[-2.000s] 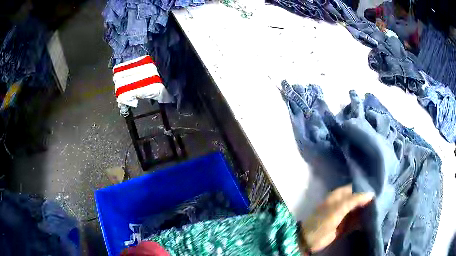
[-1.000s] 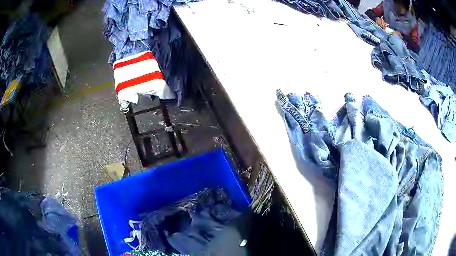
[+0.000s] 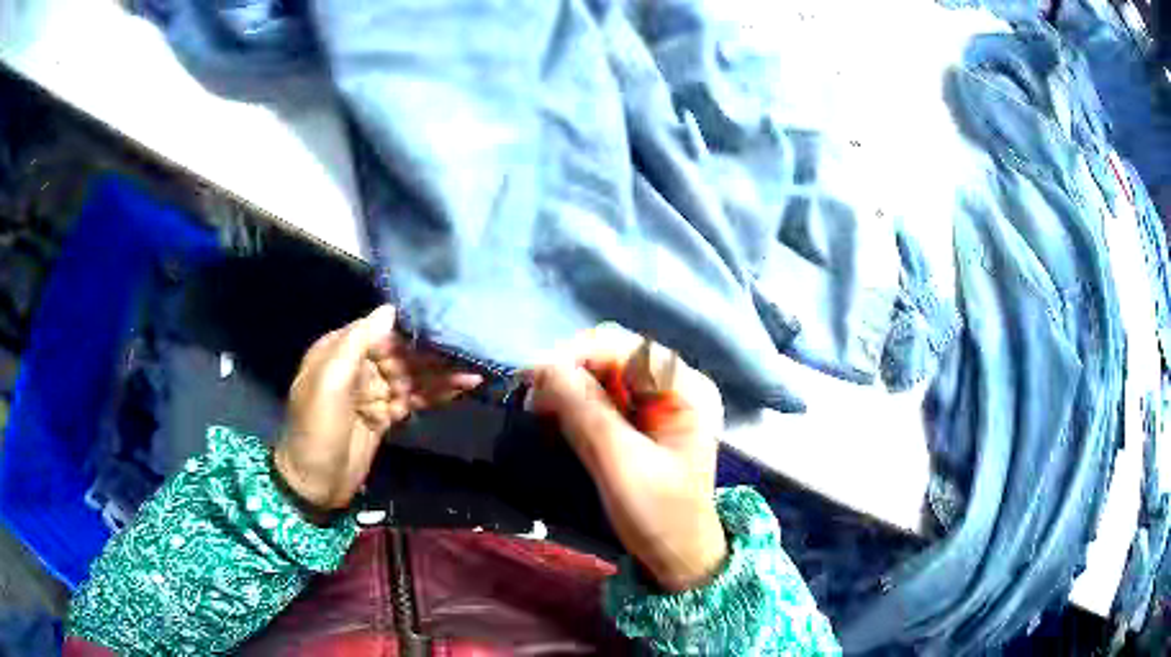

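A blue denim garment [image 3: 475, 167] lies over the white table, its lower edge at the table's near edge. My left hand [image 3: 344, 404] holds the garment's hem [image 3: 450, 353] between thumb and fingers at its left part. My right hand [image 3: 642, 443] is at the same edge, a little to the right, with thumb and forefinger close together at the cloth. An orange-handled tool, seemingly the thread snips [image 3: 655, 401], sits in my right palm, mostly hidden by the fingers. Its blades are not clearly visible.
The white table edge [image 3: 822, 481] runs diagonally across the view. A long heap of denim [image 3: 1040, 295] hangs over the edge at the right. The blue bin [image 3: 71, 334] is on the floor at the left, blurred. A dark red garment front is below my hands.
The view has swung down and right to the near table edge. Both hands are now in view at the garment's hem; one second ago neither was visible. The bin has shifted to the left of the picture.
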